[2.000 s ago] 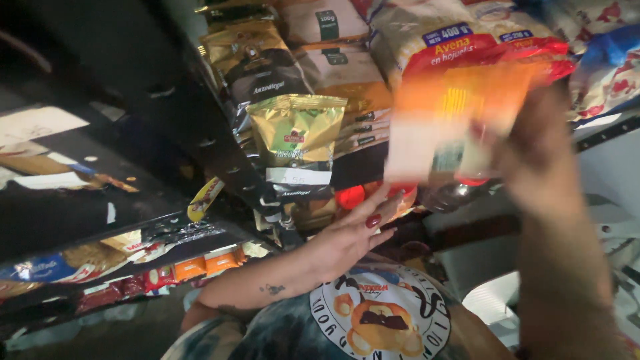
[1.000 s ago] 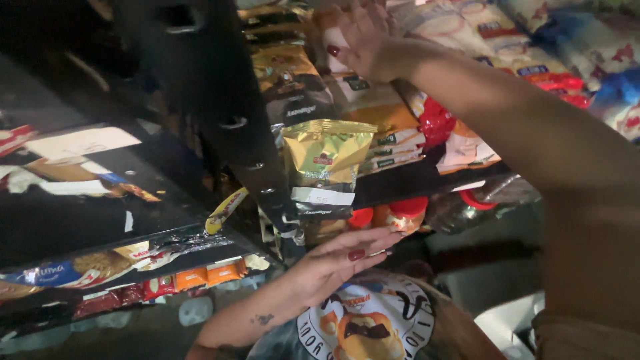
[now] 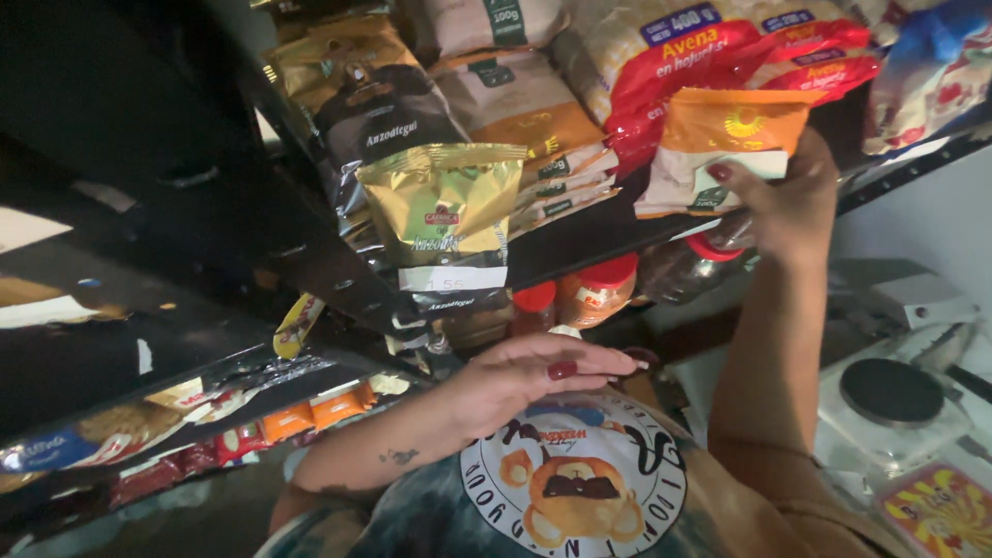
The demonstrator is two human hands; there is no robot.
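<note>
My right hand point(image 3: 783, 194) grips a small orange and white packet point(image 3: 697, 124) by its right side, with the thumb across its front. The packet is at the shelf's front edge, before red and clear bags of oat flakes point(image 3: 666, 70). My left hand point(image 3: 535, 376) is in front of my printed shirt, fingers loosely together, with no object visible in it. Above it, a gold and black coffee packet point(image 3: 446, 209) stands upright at the shelf edge, bearing a white label. Similar orange and white packets point(image 3: 527, 108) lie stacked just right of the coffee.
A black perforated shelf post point(image 3: 310, 240) rises at the left, with snack packets point(image 3: 310, 415) on a lower shelf beyond. Red-lidded jars point(image 3: 597, 291) stand under the shelf. A white appliance with a round black plate point(image 3: 891, 391) is at the lower right.
My right hand was over the stacked packets one second ago; it is now farther right, holding an orange and white packet. My left hand stays low by the shirt.
</note>
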